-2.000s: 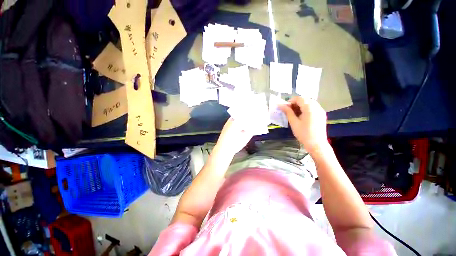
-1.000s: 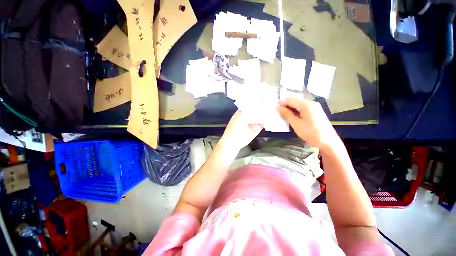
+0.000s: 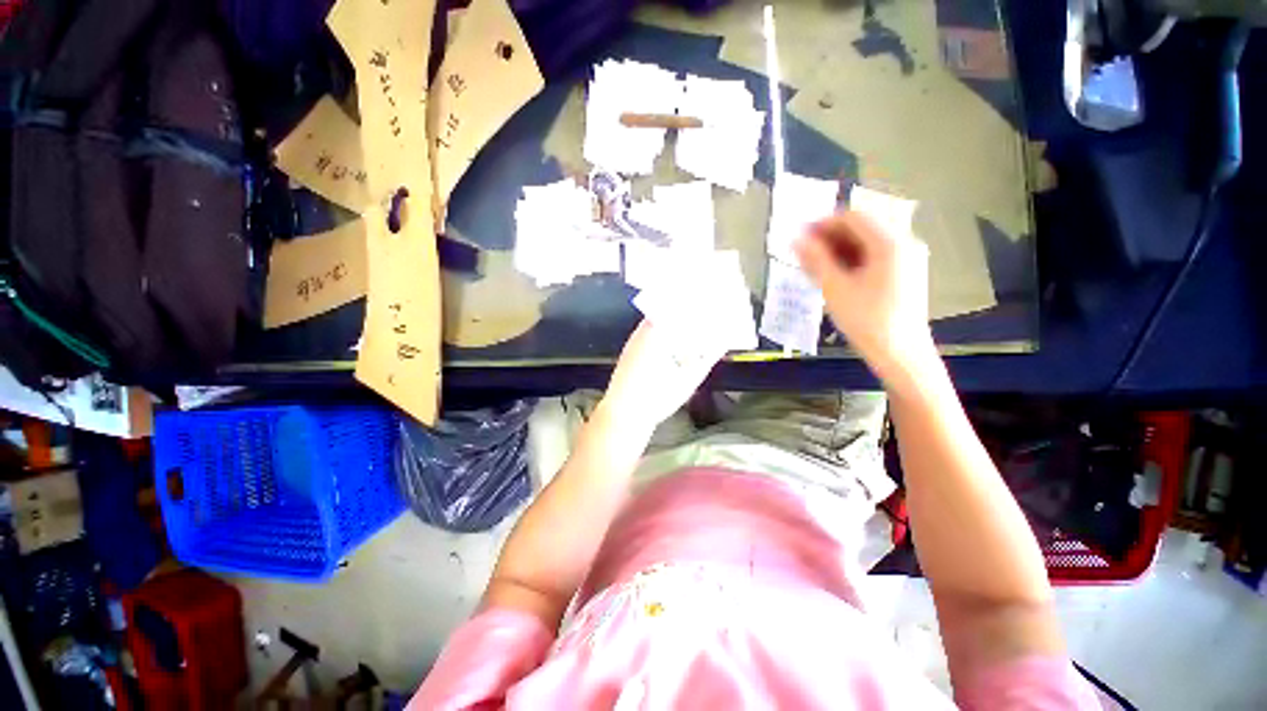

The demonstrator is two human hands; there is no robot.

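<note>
My left hand holds a fanned stack of white labels at the table's front edge. My right hand is over the labels at the right; its fingers are bent and blurred, and I cannot tell whether it holds a label. A printed white label lies left of it, below another white label. Two piles of white labels lie at the back with a thin brown bar across them. A silver clip lies on the nearer left piles.
Tan card patterns with handwriting cross at the left. A dark maroon stack is at the far left. A white strip runs behind the labels. A blue crate, black bag and red crate are below the table.
My right hand has moved up and right, away from the stack in my left hand. A printed label now shows on the table between my hands. The view has shifted slightly.
</note>
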